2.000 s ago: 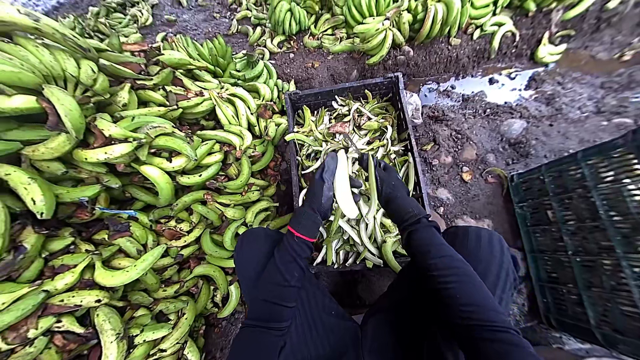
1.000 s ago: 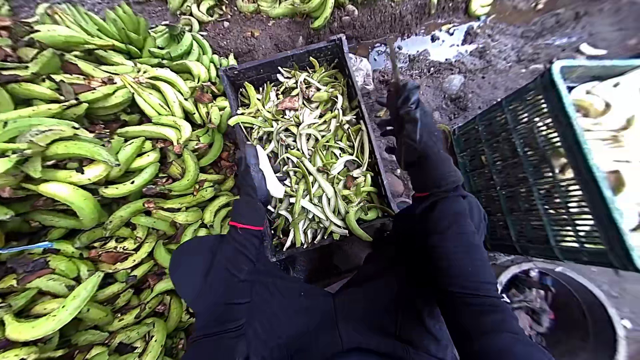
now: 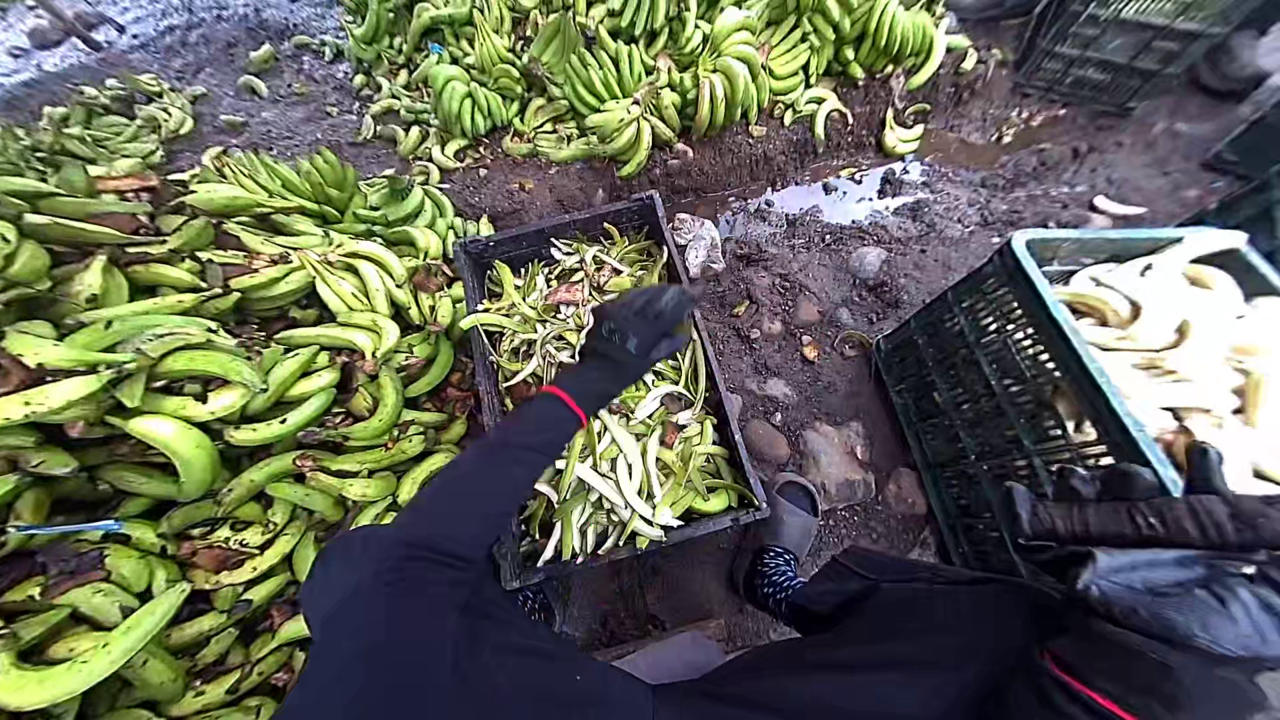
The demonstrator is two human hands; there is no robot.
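Note:
My left hand [image 3: 645, 325], in a dark glove with a red band at the wrist, is above a black crate [image 3: 735, 440] of green and white plantain peels [image 3: 640, 460]. Its fingers look curled together, and whether anything lies in them is unclear. At the lower right, my right hand [image 3: 1130, 520], also gloved, is by the near rim of a dark green lattice crate [image 3: 960, 400]. That crate holds pale peeled plantains [image 3: 1180, 330]. The palm of the right hand is hidden or blurred, so its hold cannot be told. No knife is clearly visible.
A large heap of unpeeled green plantains [image 3: 200, 450] covers the left side. Green bunches [image 3: 640, 80] lie along the far bank. Stones [image 3: 835, 460] and wet mud lie between the two crates, with a puddle [image 3: 850, 195] beyond. Another crate [image 3: 1130, 50] stands at the far right.
The left hand has moved from the peel crate's left edge to above its middle; the white peeled plantain seen in it is no longer visible there. The right hand has moved right, to the green crate.

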